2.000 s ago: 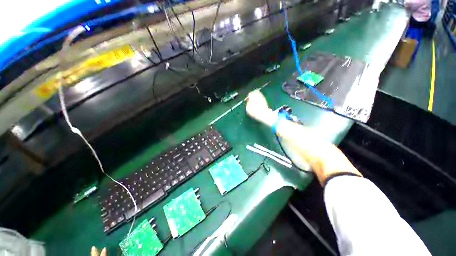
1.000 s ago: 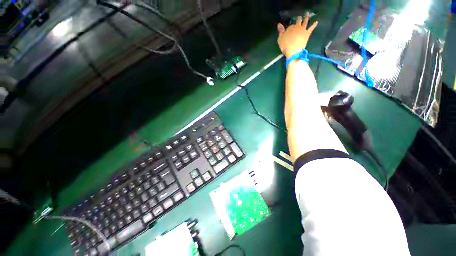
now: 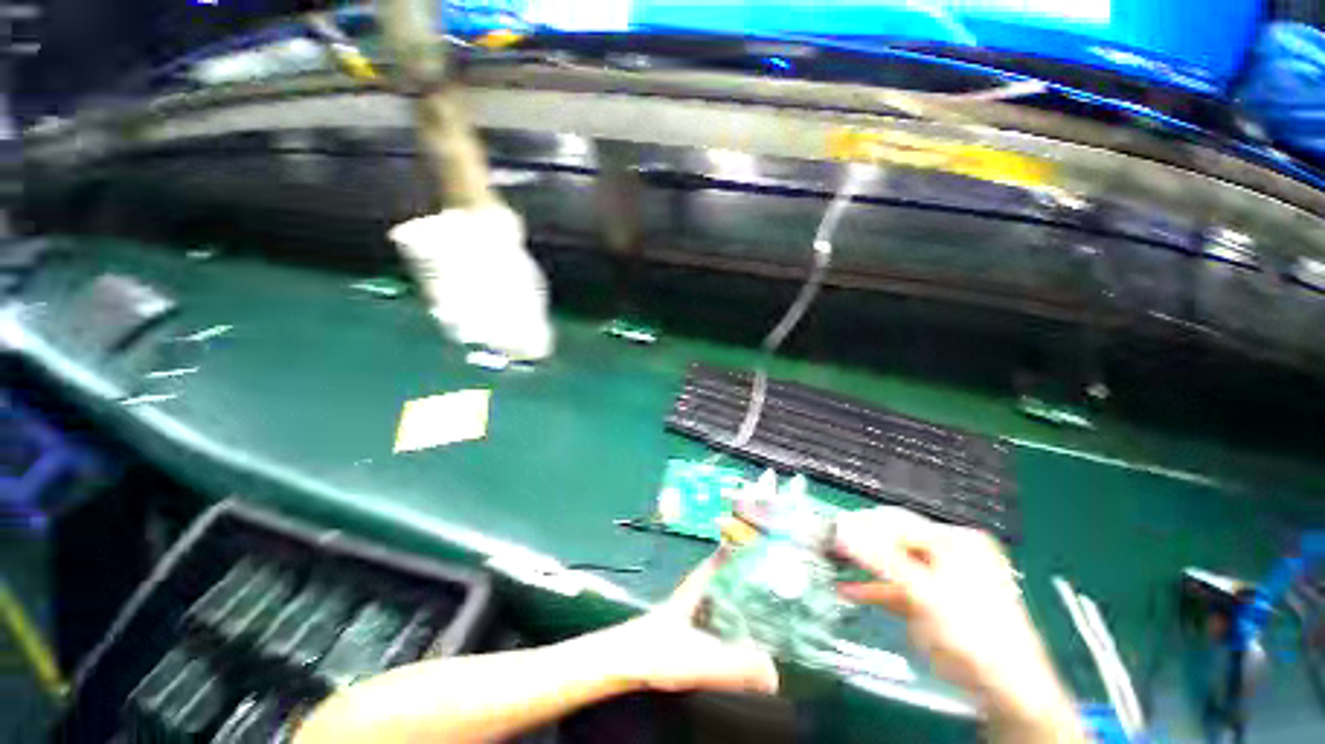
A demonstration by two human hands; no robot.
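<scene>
A green circuit board (image 3: 778,589) is held above the bench's front edge, blurred. My left hand (image 3: 690,640) grips it from the left and below. My right hand (image 3: 923,574) is at its right upper side, fingers at its edge; whether they grip the board or a part on it is blurred. Another green circuit board (image 3: 695,497) lies on the mat just behind, in front of the black keyboard (image 3: 857,443). The held board and my hands hide what lies beneath them.
A black tray (image 3: 472,599) with boards in rows stands at the lower left. A yellowish card (image 3: 443,419) and a white bundle (image 3: 487,284) are left of the keyboard. White strips (image 3: 1097,647) and the dark scanner (image 3: 1228,625) are at the right. A cable hangs over the keyboard.
The view has swung left, bringing the tray and card into sight. My right hand has come back from the far right of the bench. My left hand has come into view, and a board is now held up.
</scene>
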